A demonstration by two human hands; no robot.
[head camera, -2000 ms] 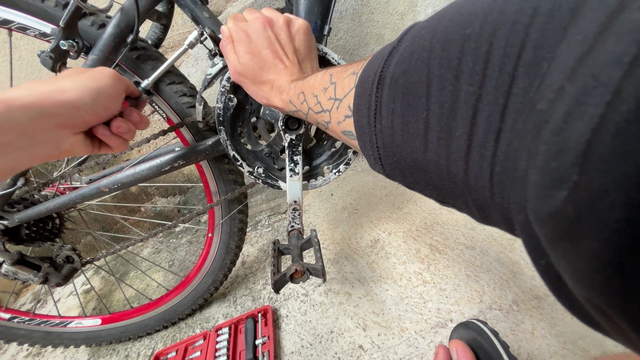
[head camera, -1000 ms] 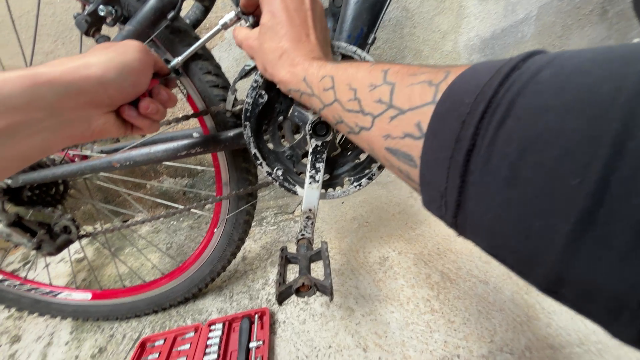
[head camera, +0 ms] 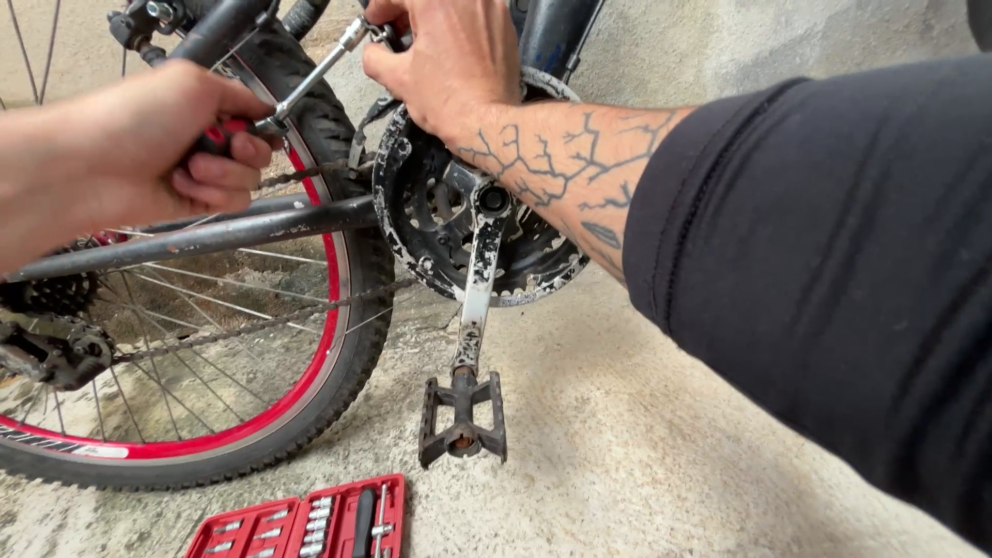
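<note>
My left hand grips the red and black handle of a ratchet wrench, whose head meets a chrome extension bar. That bar slants up to the right, with a socket at its far end near the front derailleur clamp area. There my right hand is closed around the frame part, its fingertips beside the socket; what exactly it holds is hidden. Below the right wrist are the bicycle's worn chainrings, the crank arm and a black pedal.
The rear wheel's knobby tire and red rim fill the left side, with the rear derailleur at the edge. A red socket-set case lies open on the concrete floor at the bottom. A rough wall stands behind the bicycle.
My left hand stays on the wrench handle and my right hand stays by the socket end. The view has shifted and moved closer to the bicycle; the shoe seen earlier is out of view.
</note>
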